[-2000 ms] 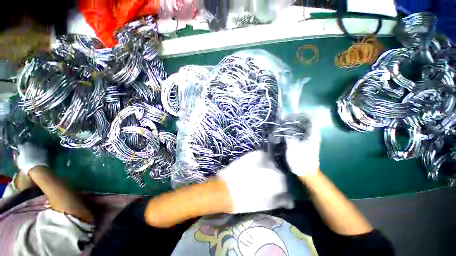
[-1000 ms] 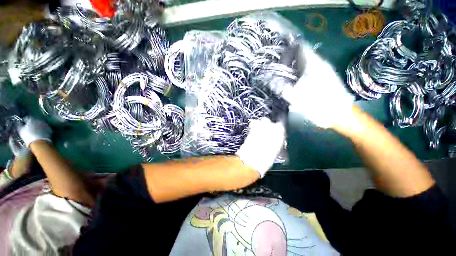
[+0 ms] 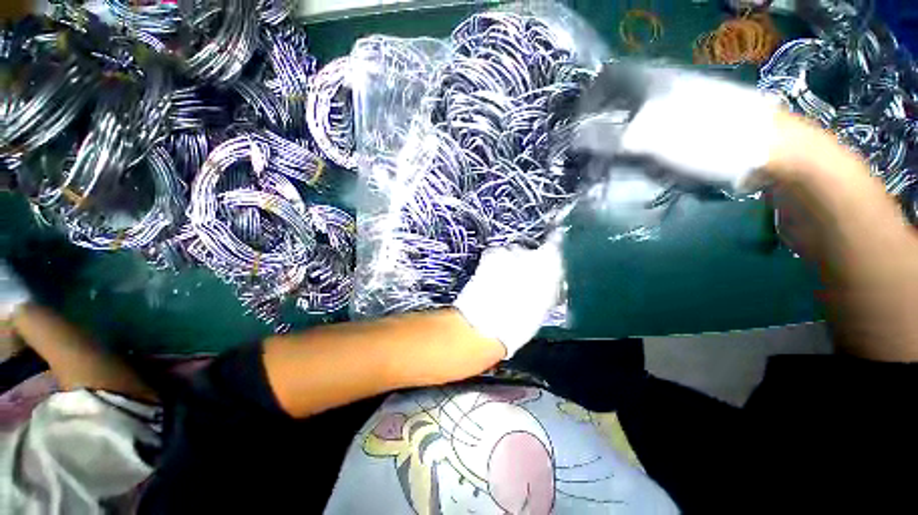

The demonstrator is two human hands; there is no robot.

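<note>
A clear poly bag (image 3: pixel 377 111) lies open in front of me, full of tangled silvery curved wire parts (image 3: pixel 503 131). My left hand (image 3: pixel 511 294), in a white glove, is at the bag's lower right edge; its fingertips are hidden among the bag and wires, so its grip cannot be told. My right hand (image 3: pixel 695 123), white gloved and blurred, is to the right of the bag, over the green bench. A blurred greyish clump of wire parts (image 3: pixel 604 116) shows at its fingers.
Wire bundles (image 3: pixel 247 206) are heaped on the left and more bundles (image 3: pixel 856 91) on the right, partly behind my right arm. Rubber bands (image 3: pixel 735 38) lie at the back, with one apart (image 3: pixel 640 30). A coworker's arm (image 3: pixel 60 352) is at the left edge.
My right hand has moved from the bag's right side further right and the grey clump has come away with it. My left hand stays by the bag's lower edge. The view has shifted slightly.
</note>
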